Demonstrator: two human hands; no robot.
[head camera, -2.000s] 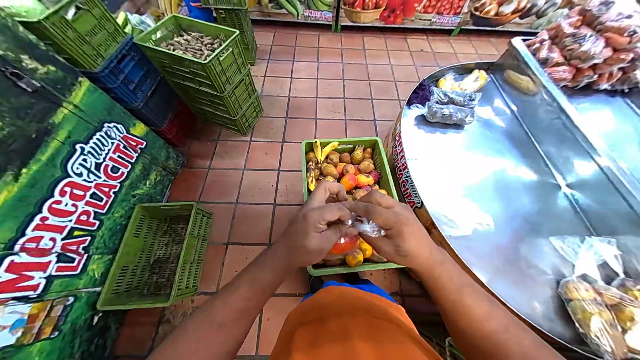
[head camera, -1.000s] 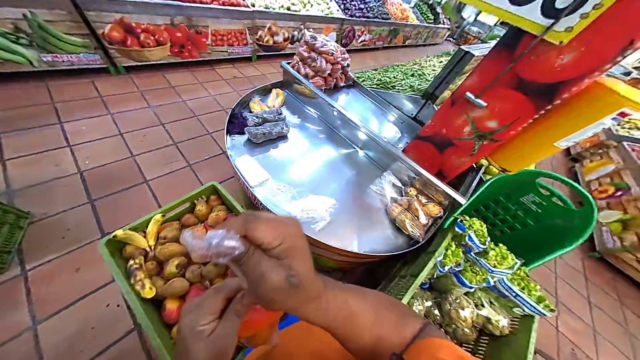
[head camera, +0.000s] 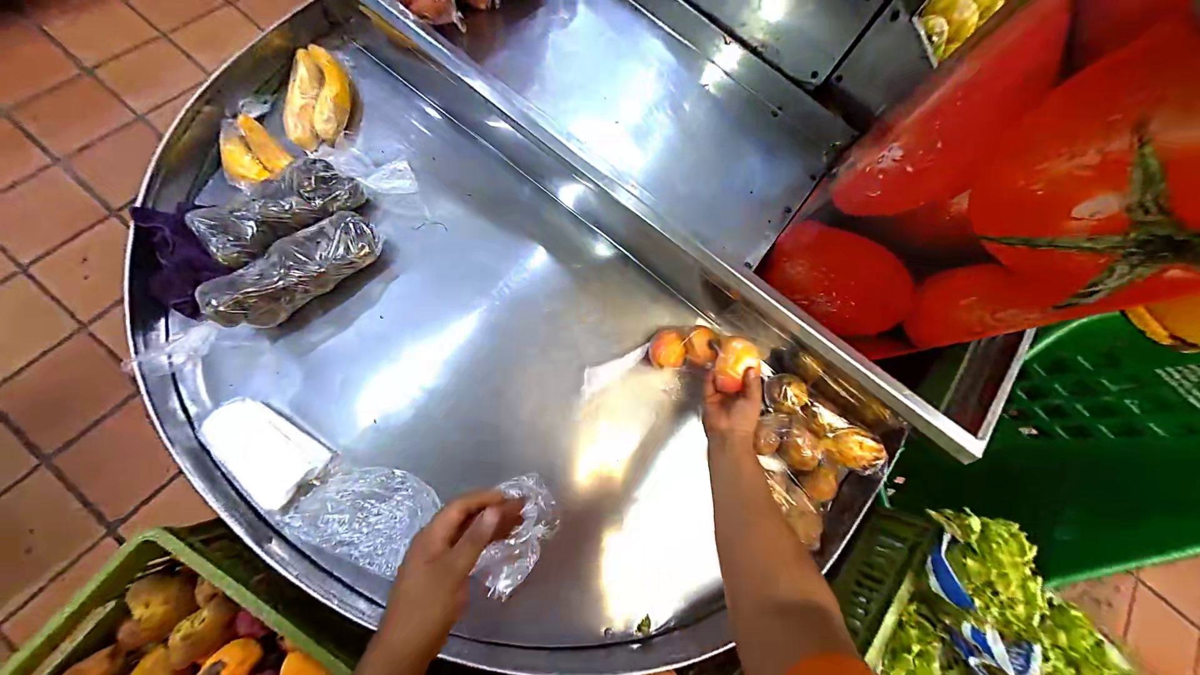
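Observation:
My right hand (head camera: 733, 403) reaches over the round steel display table (head camera: 487, 375) and holds the nearest of several orange-red fruits (head camera: 738, 361) that look wrapped in clear plastic. Beside it, toward the rim, lie bagged brown and yellow produce items (head camera: 802, 445). My left hand (head camera: 459, 544), lower in the view, has its fingers on a crumpled clear plastic bag (head camera: 521, 534). More clear plastic bags (head camera: 366, 516) lie just left of that hand, next to a white stack (head camera: 262, 452), perhaps of bags.
Bagged yellow fruit (head camera: 319, 97), dark produce in plastic (head camera: 292, 269) and a purple net (head camera: 176, 253) sit at the table's left. A raised metal divider (head camera: 675, 234) crosses it. A green crate of mixed fruit (head camera: 178, 553) stands lower left; bagged lettuce (head camera: 1008, 581) lies lower right.
The view has swung right and closer to the steel table. The hands, earlier together at the plastic bag above the fruit crate, are now apart over the table, and the orange-red fruits lie beside the bagged produce.

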